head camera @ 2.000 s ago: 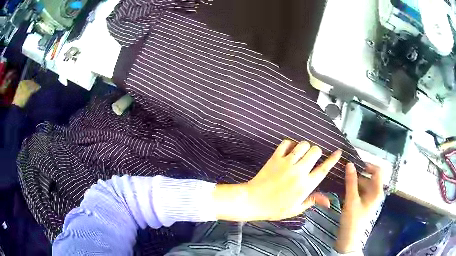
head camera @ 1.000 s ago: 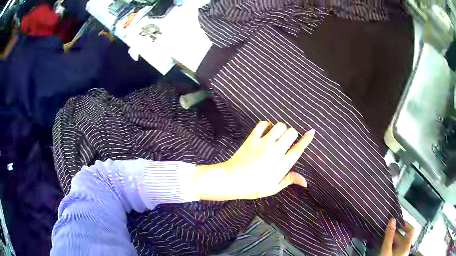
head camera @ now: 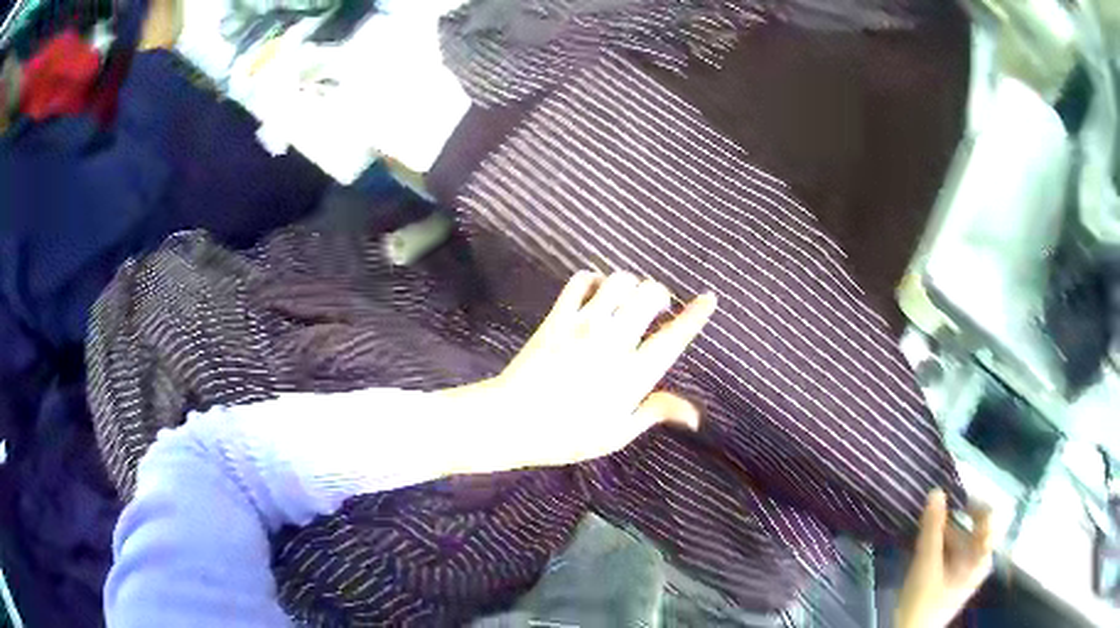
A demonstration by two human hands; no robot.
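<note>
A dark maroon panel with thin white pinstripes (head camera: 725, 258) lies flat across the work surface. My left hand (head camera: 602, 362) rests on its lower edge, palm down, fingers spread, holding nothing. My right hand (head camera: 948, 558) is low at the right, partly cut off by the bottom edge, with its fingertips at the panel's pointed right corner, which it seems to pinch; the grip is blurred. A heap of the same striped cloth (head camera: 209, 325) lies left of and below my left arm.
Plain dark brown cloth (head camera: 835, 123) lies behind the panel. A white machine (head camera: 1013, 196) stands at the right. A pale cylinder (head camera: 418, 239) sticks out at the heap's upper edge. More striped cloth (head camera: 540, 49) is bunched at the top. A red item (head camera: 59, 76) shows upper left.
My left hand has slid left along the panel, away from my right hand, which stays at the corner. The camera view has turned towards the left, so the machine now sits farther right.
</note>
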